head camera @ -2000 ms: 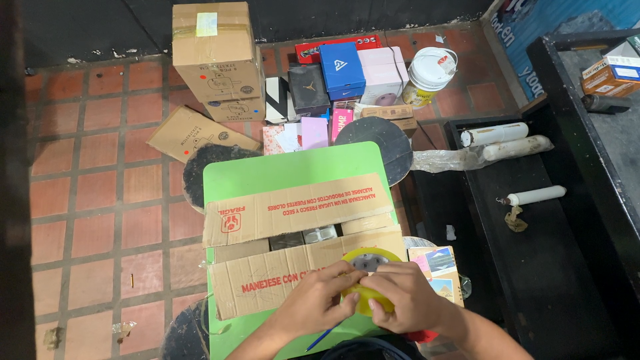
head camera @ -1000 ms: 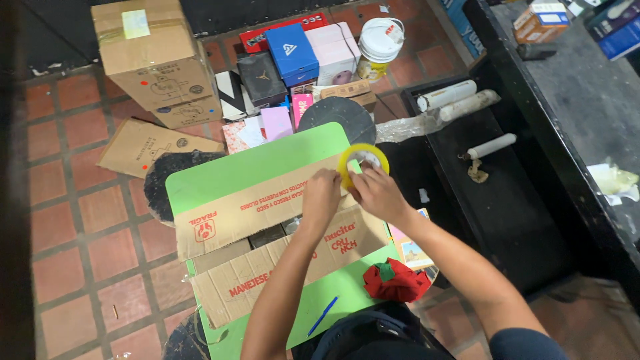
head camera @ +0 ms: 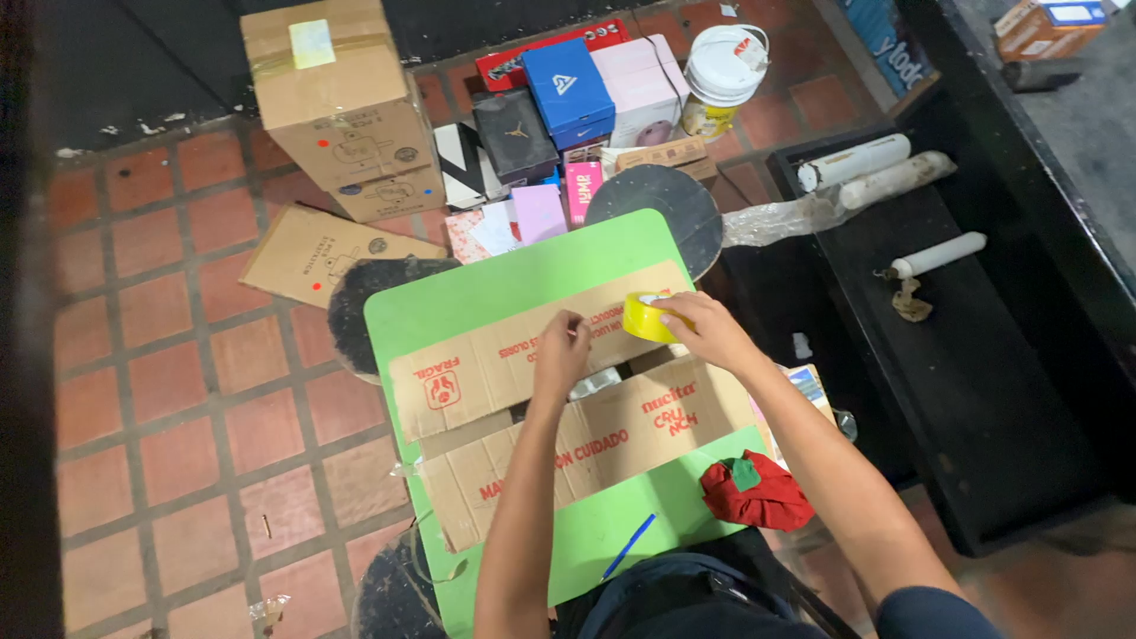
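A cardboard box [head camera: 586,444] with red printing lies on a green tabletop [head camera: 524,275], its two long flaps spread and a gap between them. Pale and dark contents show in the gap. My right hand [head camera: 707,328] grips a roll of yellow packing tape [head camera: 646,318] above the far flap. To its left, my left hand [head camera: 564,342] is over the same flap with fingers bent together; whether it pinches a strip of tape cannot be told. A blue pen [head camera: 629,547] and a red cloth item with a green patch [head camera: 759,497] lie near the tabletop's near edge.
Round black stools [head camera: 661,213] surround the table. Beyond it are stacked cartons [head camera: 333,98], shoe boxes [head camera: 568,84] and a white bucket [head camera: 725,71]. On the right, a black shelf unit [head camera: 1003,355] holds white rolls [head camera: 939,256]. Bubble or plastic wrap [head camera: 777,222] hangs between stool and shelf.
My hands were together at the tape roll two seconds ago; now they are apart, with the left hand to the left of the roll. The view has shifted.
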